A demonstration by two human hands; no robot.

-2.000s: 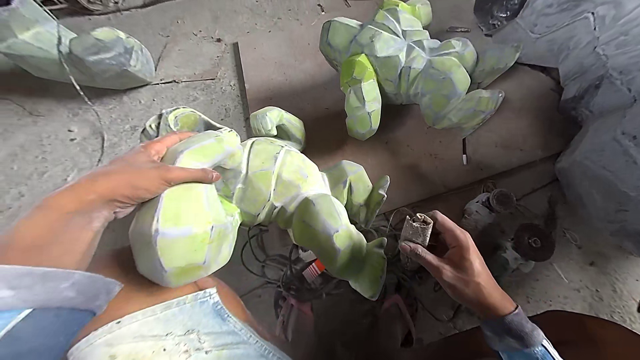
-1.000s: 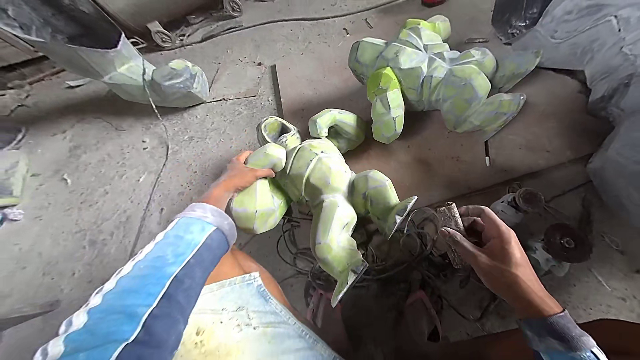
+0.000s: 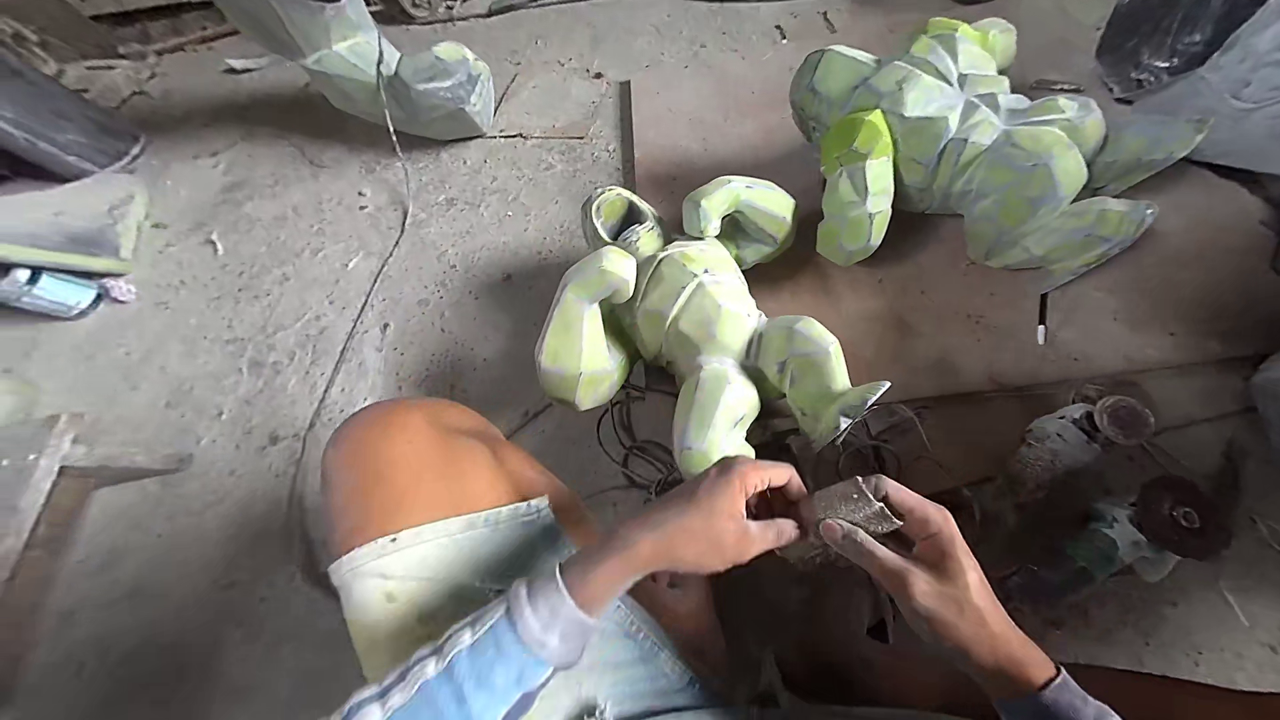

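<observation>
A worn, folded piece of what looks like sandpaper (image 3: 858, 506) is pinched between the thumb and fingers of my right hand (image 3: 925, 570). Close on its left side, my left hand (image 3: 715, 515) has its thumb and fingertips drawn near the piece; whether they grip it cannot be told. Just beyond my hands lies a faceted, headless figure (image 3: 700, 300) in pale green and grey, with bent arms, a hollow neck opening and stubby legs. A second faceted figure (image 3: 960, 140) of the same colours lies farther back on the right, on a brown board.
Two dusty power tools, seemingly angle grinders (image 3: 1065, 440) (image 3: 1180, 515), lie on the right beside tangled cables (image 3: 635, 450). The brown board (image 3: 930, 320) covers the floor at centre right. A cord (image 3: 405, 190) crosses the concrete floor near another faceted piece (image 3: 440, 90). A bottle (image 3: 50, 292) lies far left.
My left hand has let go of the nearer figure's arm and come over beside my right hand. The figure now lies untouched by that hand. My right hand still holds the worn piece.
</observation>
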